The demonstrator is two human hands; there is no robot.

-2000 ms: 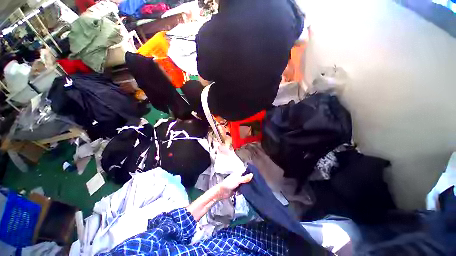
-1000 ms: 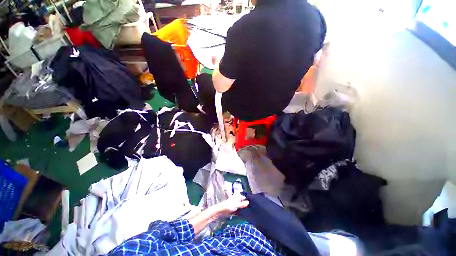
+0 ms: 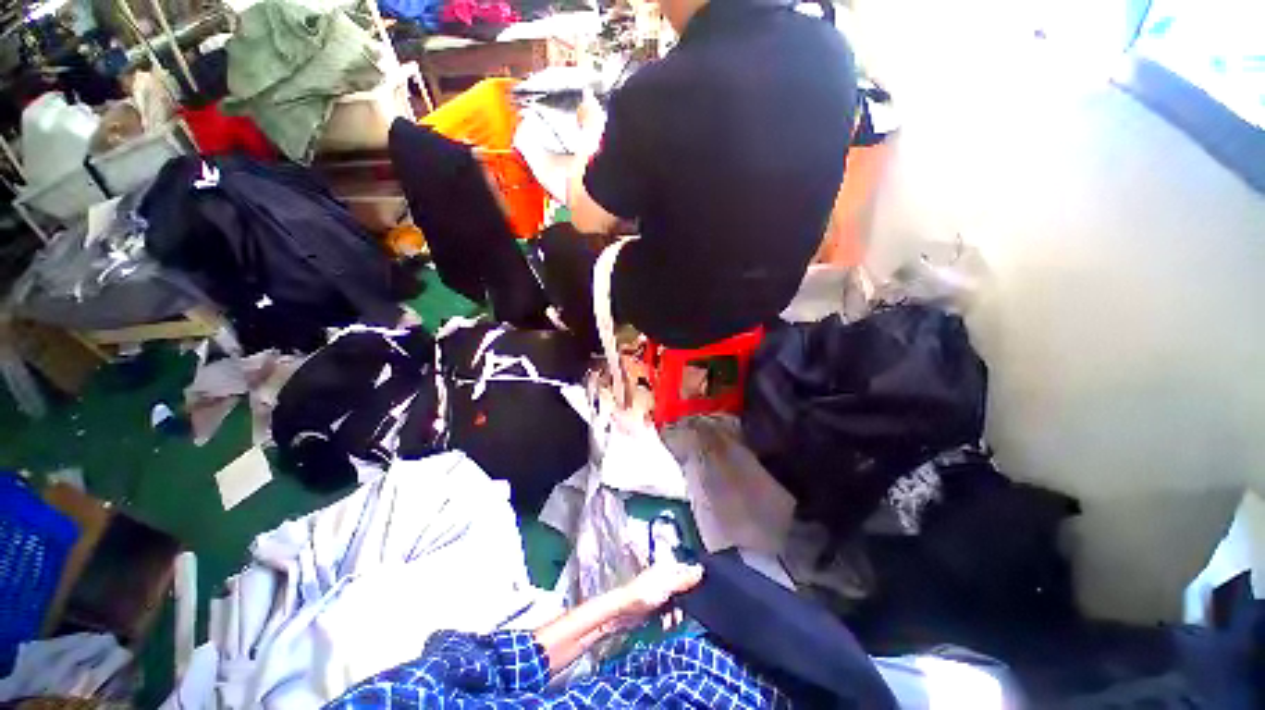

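Observation:
My left hand (image 3: 660, 583) reaches in from the bottom, left of centre, in a blue checked sleeve. Its fingers are closed on the upper end of a dark navy garment piece (image 3: 784, 627). The long cloth slopes from the fingertips down to the right, to the bottom edge of the picture. A small dark loop (image 3: 667, 524) shows just above the hand; I cannot tell what it is or whether it is held. My right hand is not in view.
Pale grey-blue cloth (image 3: 402, 583) is heaped at the lower left. Black tied bundles (image 3: 513, 430) lie on the green floor ahead. A person in black (image 3: 735, 167) sits on a red stool (image 3: 701, 377). Black cloth piles (image 3: 874, 402) lie right, beside a pale wall. A blue basket (image 3: 31, 562) stands far left.
My left hand is lower than two seconds ago, and the held cloth hangs lower with it. The view has shifted, and the seated person's arm has moved.

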